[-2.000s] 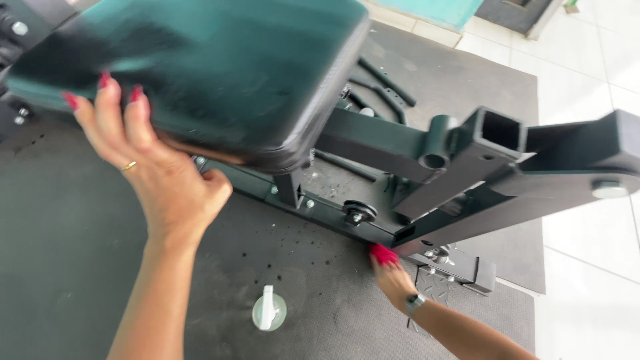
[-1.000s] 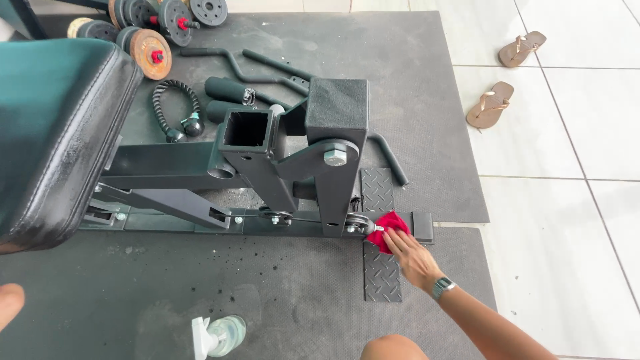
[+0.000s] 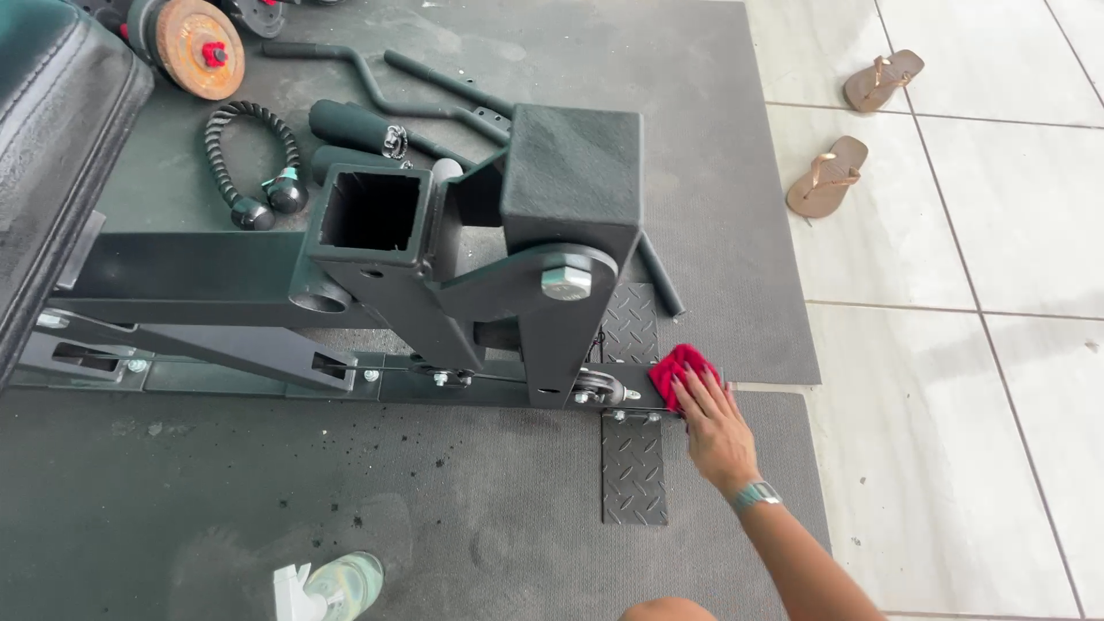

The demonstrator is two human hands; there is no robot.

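Observation:
My right hand (image 3: 720, 435) presses a red cloth (image 3: 681, 373) onto the end of the low black base beam (image 3: 483, 390) of a weight machine. Left of the cloth, a small pulley (image 3: 597, 387) is bolted to that beam, and a diamond-patterned metal foot plate (image 3: 634, 466) crosses under it. Above stand a square steel upright (image 3: 573, 172) with a large hex bolt (image 3: 566, 283) and an open square tube (image 3: 373, 211). The black padded seat (image 3: 60, 147) fills the upper left. A spray bottle (image 3: 332, 591) is at the bottom edge. My left hand is out of view.
On the rubber mat (image 3: 716, 224) behind the machine lie a triceps rope (image 3: 252, 164), a bent bar (image 3: 379, 86), foam rollers (image 3: 354, 128) and weight plates (image 3: 200, 47). Two flip-flops (image 3: 826, 177) rest on the tiled floor (image 3: 906, 388). My knee shows at the bottom.
My left hand, against the seat's edge two seconds ago, has left the view. My right hand has moved with the red cloth from beside the upright to the beam's end. The view has shifted.

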